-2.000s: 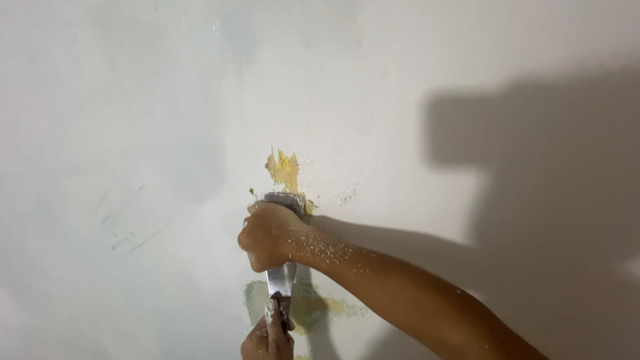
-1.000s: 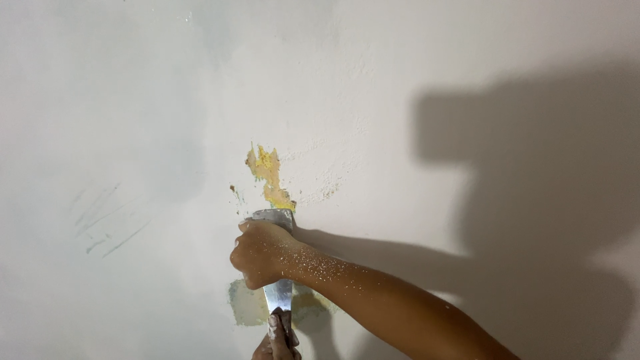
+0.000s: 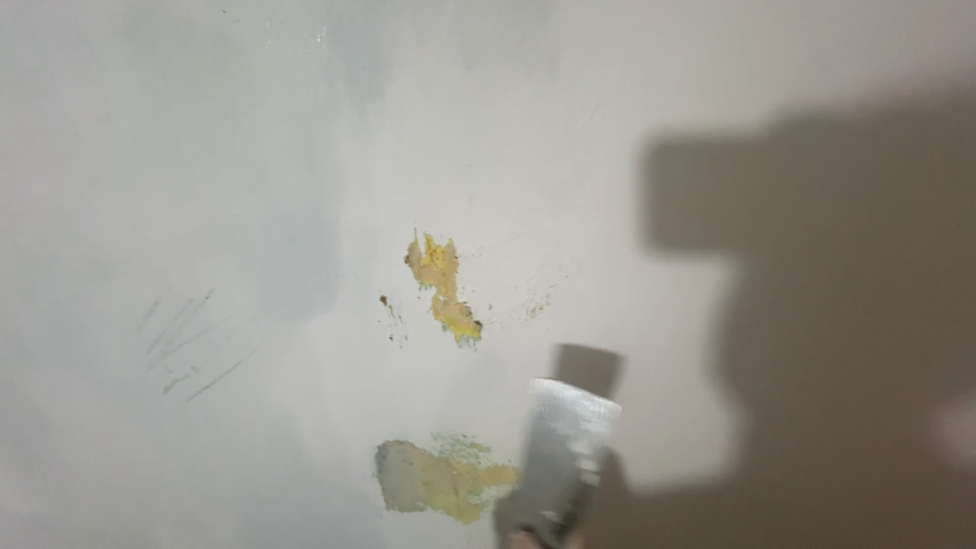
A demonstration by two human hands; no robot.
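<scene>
A metal putty knife (image 3: 570,442) tilts up from the bottom edge, right of centre, its blade slightly blurred and throwing a shadow on the wall. Only fingertips of my left hand (image 3: 524,540) show at the bottom edge, closed around the lower part of the tool; the rest of that hand is cut off. My right hand is out of view. Up and to the left of the blade, a bare patch (image 3: 446,290) shows yellow and tan beneath the pale coating of the painted wall (image 3: 488,152). A wider grey-green and yellow patch (image 3: 438,484) lies just left of the blade.
Thin dark scratches (image 3: 191,347) mark the wall at the left. Small brown specks (image 3: 537,305) dot it right of the upper patch. A large dark shadow (image 3: 854,305) covers much of the right side.
My right hand has left the blade and gone out of view. The putty knife has moved right and down, away from the upper patch. That patch grew longer downward between the two earlier frames.
</scene>
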